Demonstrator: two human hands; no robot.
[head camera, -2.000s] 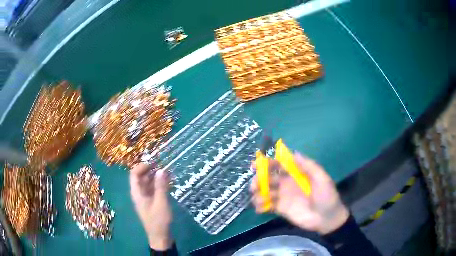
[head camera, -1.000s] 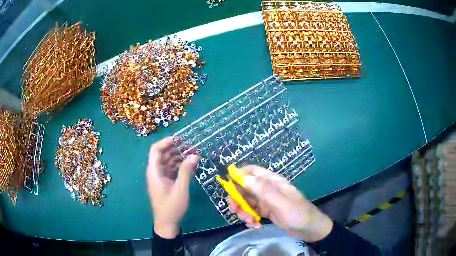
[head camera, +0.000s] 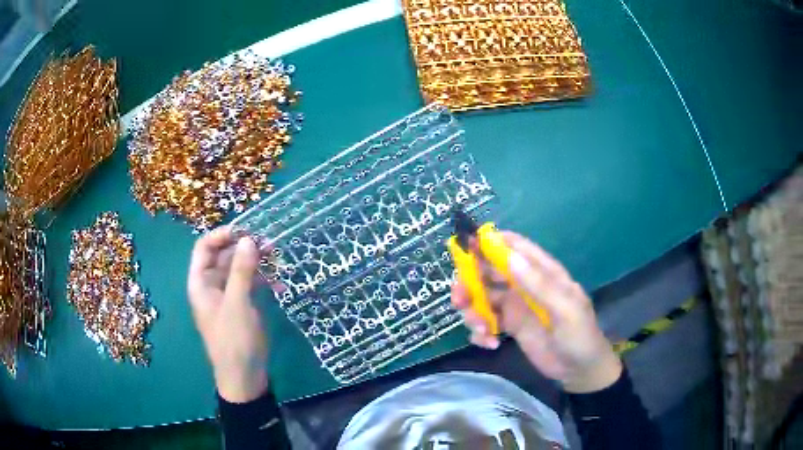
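Note:
A silver sprue frame (head camera: 379, 255) with rows of small ring-like parts lies slanted in front of me. My left hand (head camera: 231, 303) holds its upper left corner between thumb and fingers. My right hand (head camera: 537, 308) holds the yellow-handled nippers (head camera: 475, 277), handles spread. Their dark jaws are over the right part of the frame, near its edge; whether they touch a part cannot be told.
A large mixed gold-silver parts pile (head camera: 216, 141) lies beyond my left hand, a smaller pile (head camera: 110, 286) at the left. Empty gold frames (head camera: 63, 132) are heaped far left. A stack of gold frames (head camera: 497, 53) is at the back. Black-yellow floor tape (head camera: 660, 325) shows lower right.
The nippers have moved right, from the frame's left part to its right part. My left hand still holds the corner. The view has shifted, so the piles and stack sit farther left and mostly higher.

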